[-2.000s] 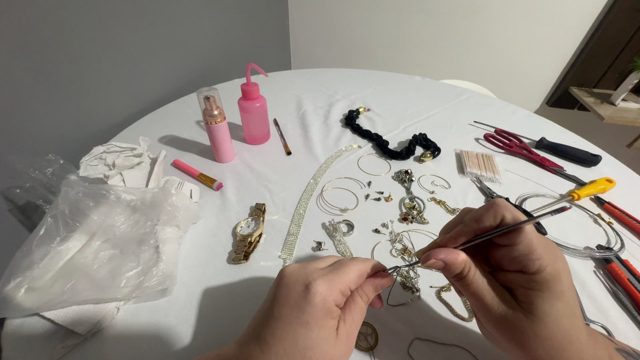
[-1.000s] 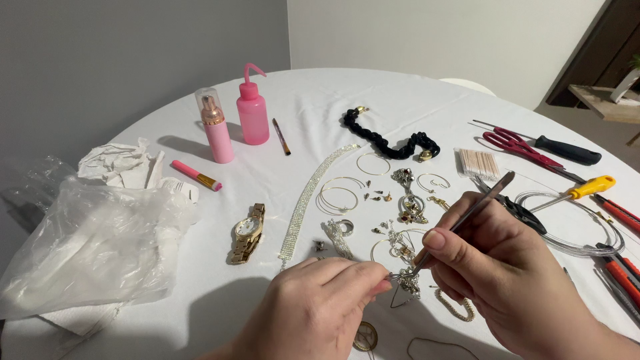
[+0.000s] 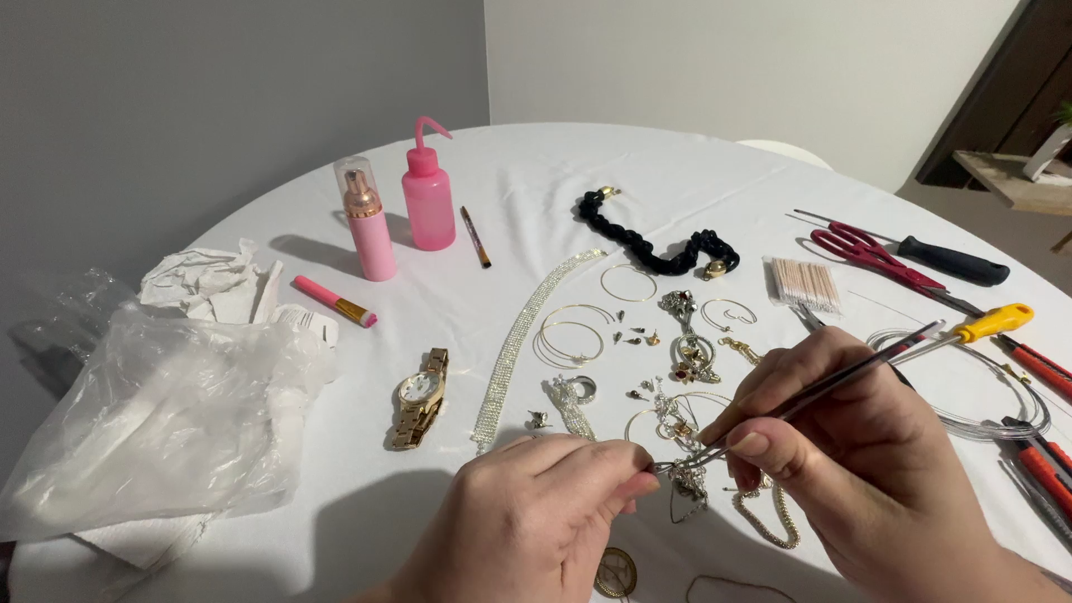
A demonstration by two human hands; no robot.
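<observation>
My right hand (image 3: 854,461) holds slim metal tweezers (image 3: 837,381), their tips down at my left fingertips. Between thumb and forefinger, my left hand (image 3: 536,511) pinches a small dark metal piece (image 3: 663,467), mostly hidden by the fingers. Just beyond and below the fingertips lies a tangle of silver chains (image 3: 688,486). Around it are a gold-toned chain (image 3: 775,523), hoop earrings (image 3: 569,339), small stud earrings (image 3: 634,339) and a silver ring (image 3: 584,388). Further left are a rhinestone band (image 3: 523,335) and a gold-toned wristwatch (image 3: 420,394).
Left: a clear plastic bag (image 3: 184,410), crumpled paper (image 3: 209,280), a pink brush (image 3: 335,300). Behind: a pump bottle (image 3: 368,234), a pink wash bottle (image 3: 429,201), a black braided necklace (image 3: 645,247). Right: cotton swabs (image 3: 804,285), red-handled scissors (image 3: 879,260), a yellow-handled screwdriver (image 3: 992,324), coiled wire (image 3: 963,427).
The tweezers have tilted from the steeper angle of a second ago to a flatter one, with their tips back at my left fingertips. The jewelry around has stayed in place.
</observation>
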